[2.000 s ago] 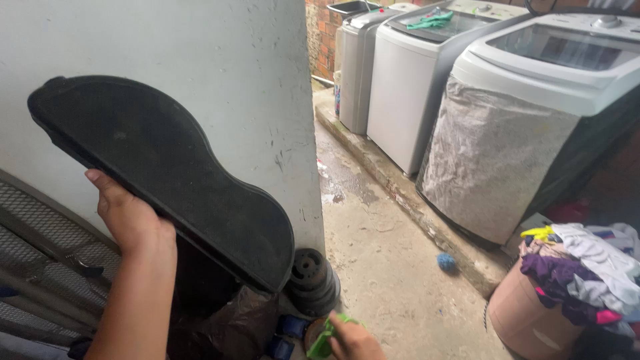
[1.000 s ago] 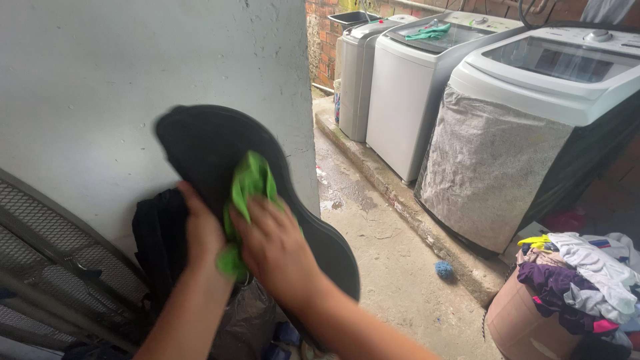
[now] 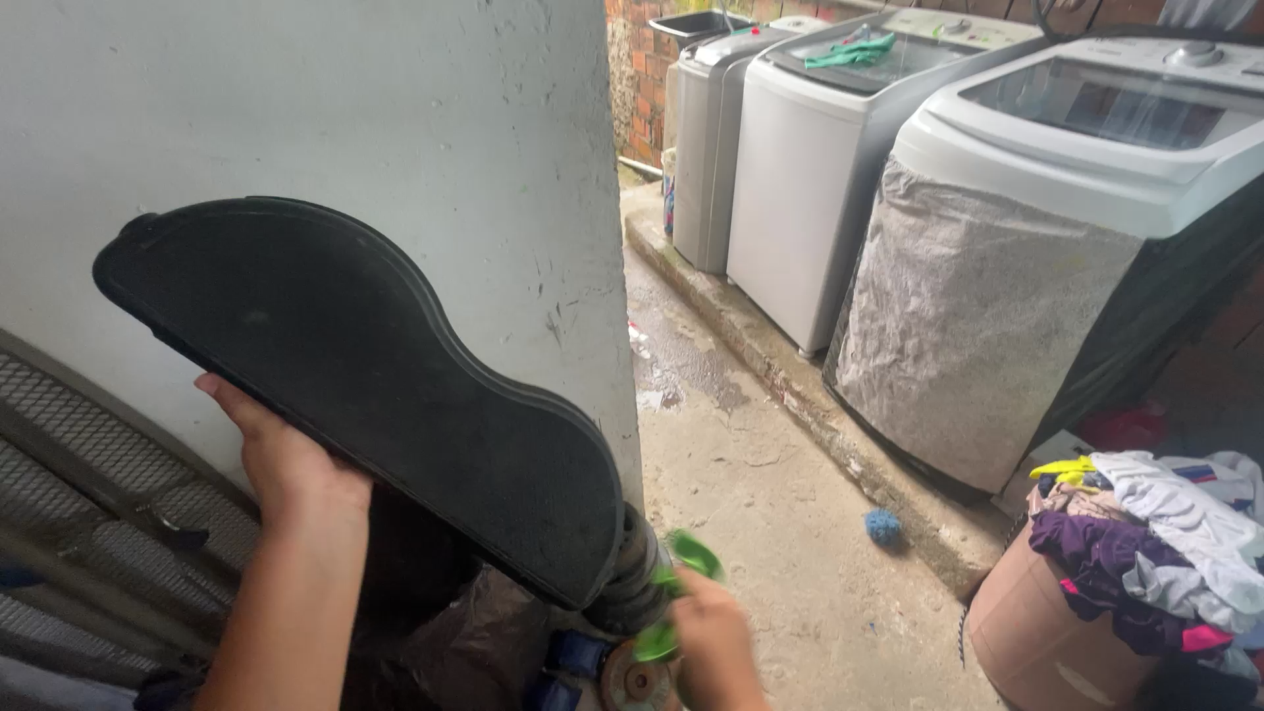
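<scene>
A black, wavy-edged flat panel (image 3: 395, 385), possibly plastic, is held up at a tilt before the pale wall. My left hand (image 3: 301, 469) grips its lower left edge, thumb showing against the rim and the other fingers hidden behind. Off the panel's lower right end, my right hand (image 3: 713, 632) is closed on a bright green cloth (image 3: 660, 640), both blurred. Some of the cloth sticks out above and left of the fist. A faint pale spot shows on the panel's upper left face.
Several washing machines (image 3: 795, 188) line a raised concrete ledge (image 3: 790, 385). A bin (image 3: 1027, 627) heaped with clothes stands lower right. A blue scrubbing ball (image 3: 882, 528) lies on the floor. Metal mesh (image 3: 79, 474) leans at left; stacked black weights (image 3: 632, 583) stand beside the wall's corner.
My right hand, on the panel with the green cloth one second ago, has moved off it to the lower right. The panel in my left hand has shifted left.
</scene>
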